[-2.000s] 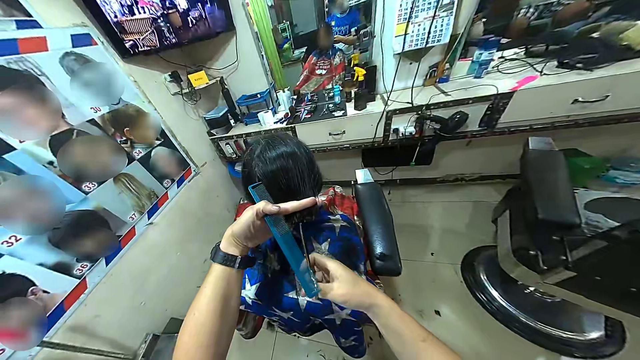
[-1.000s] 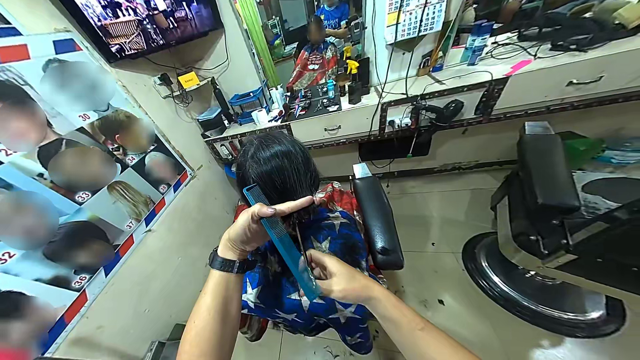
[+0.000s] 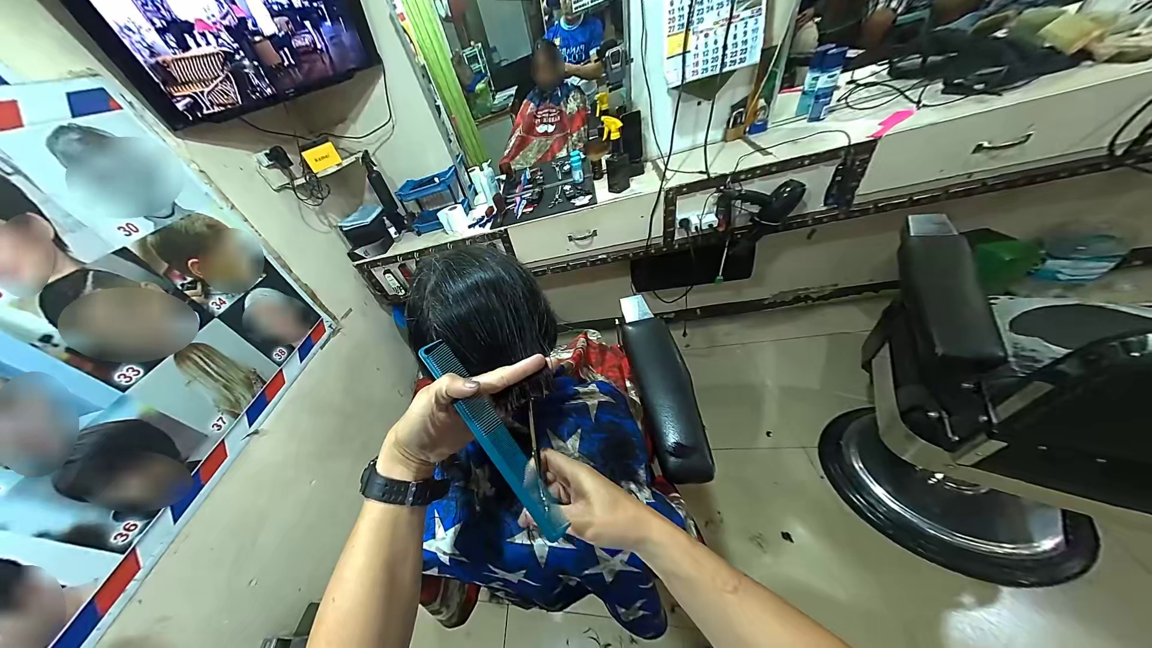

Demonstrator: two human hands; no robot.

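A seated person with wet dark hair [image 3: 481, 301] wears a star-patterned barber cape [image 3: 540, 567]. My left hand [image 3: 450, 409] is at the back of the head, its long fingers stretched to the right along the hair ends, and a blue comb [image 3: 495, 441] is held slanting down across the palm side near the thumb. My right hand [image 3: 585, 504] holds haircutting scissors [image 3: 535, 441] below those fingers, the blades pointing up toward the hair. Whether the blades are apart is too small to tell. The comb's lower end lies close to my right hand.
A padded chair armrest [image 3: 668, 396] stands just right of the person. Further right is another barber chair [image 3: 954, 342] on a round base. Ahead, a counter [image 3: 639, 184] holds tools and a spray bottle [image 3: 616, 153] below a mirror. A poster wall [image 3: 270, 504] is on the left.
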